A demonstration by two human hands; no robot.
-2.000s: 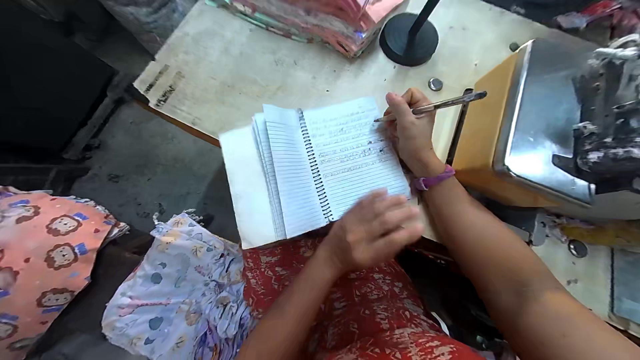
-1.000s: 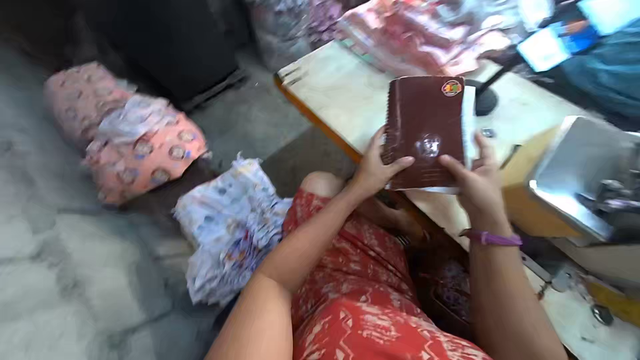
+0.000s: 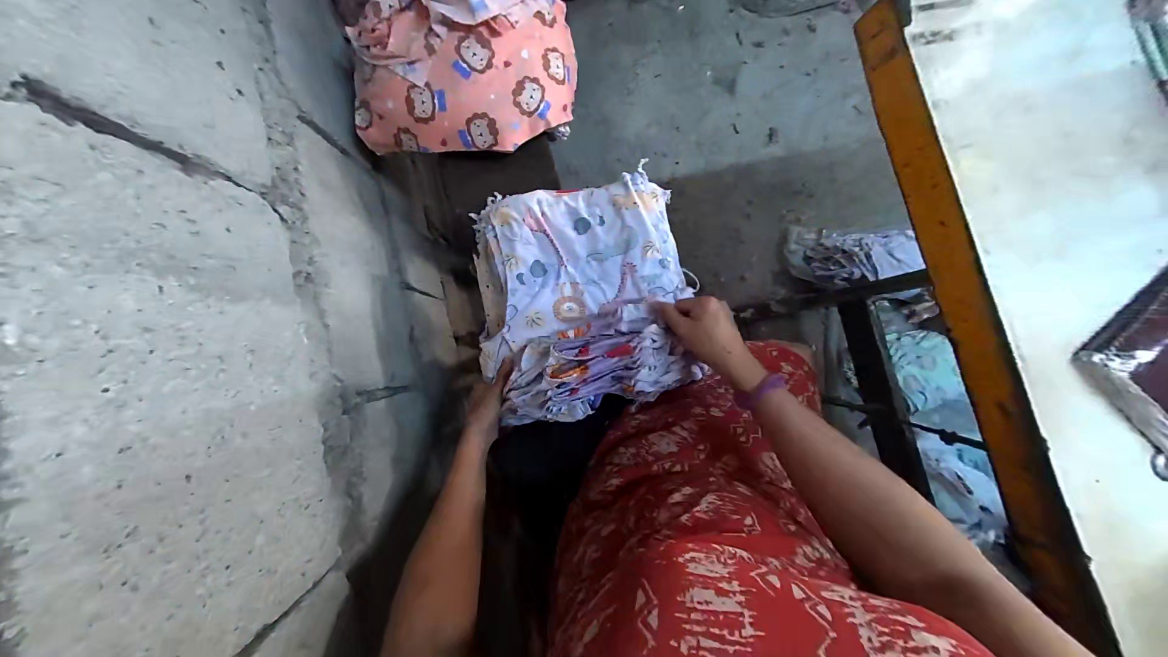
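Observation:
A stack of white printed cloth pieces (image 3: 584, 265) with animal motifs and frayed edges lies beside my lap, its near edges folded and layered. My right hand (image 3: 707, 333), with a purple band at the wrist, pinches the near right edge of the top cloth between thumb and fingers. At the stack's near left corner is my left hand (image 3: 488, 397), its fingers partly hidden by the cloth; whether it grips the layers is unclear.
A concrete block wall (image 3: 182, 347) runs close along the left. Orange lion-print cloth (image 3: 465, 82) lies beyond the stack. At right stands a table with an orange edge (image 3: 958, 292), a brown notebook (image 3: 1136, 365) on it and cloth bundles (image 3: 931, 374) beneath.
The brown notebook has left both my hands and lies on the table. My hands have moved left to the white cloth stack. The view has swung left.

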